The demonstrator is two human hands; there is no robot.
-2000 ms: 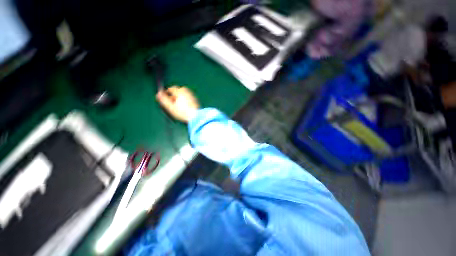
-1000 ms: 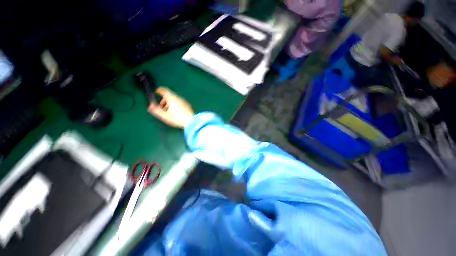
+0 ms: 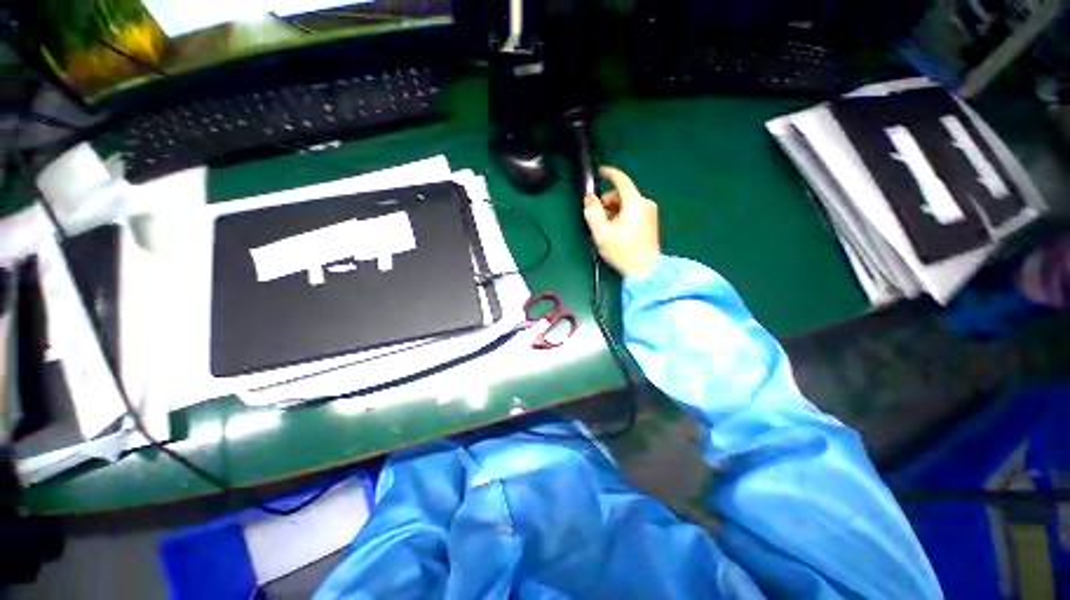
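My right hand (image 3: 625, 223) is on the green bench, its fingers around the lower end of the slim black handheld scanner (image 3: 583, 158), whose cable runs down to the bench edge. A black panel (image 3: 352, 311) lies flat on white sheets in front of me, with a white cut-out strip (image 3: 334, 249) on top. Red-handled scissors (image 3: 549, 321) lie at the right edge of these sheets. The black mouse (image 3: 526, 166) is left of the scanner. My left hand is not in view.
A keyboard (image 3: 282, 111) lies below the monitor at the back. Black panels with white strips (image 3: 927, 176) lie on sheets at right. Loose papers and dark panels (image 3: 76, 340) are at left, crossed by a cable. A blue bin (image 3: 211, 553) is below the bench.
The view has swung left and now shows the whole front panel and the left stack. My right hand stays at the scanner.
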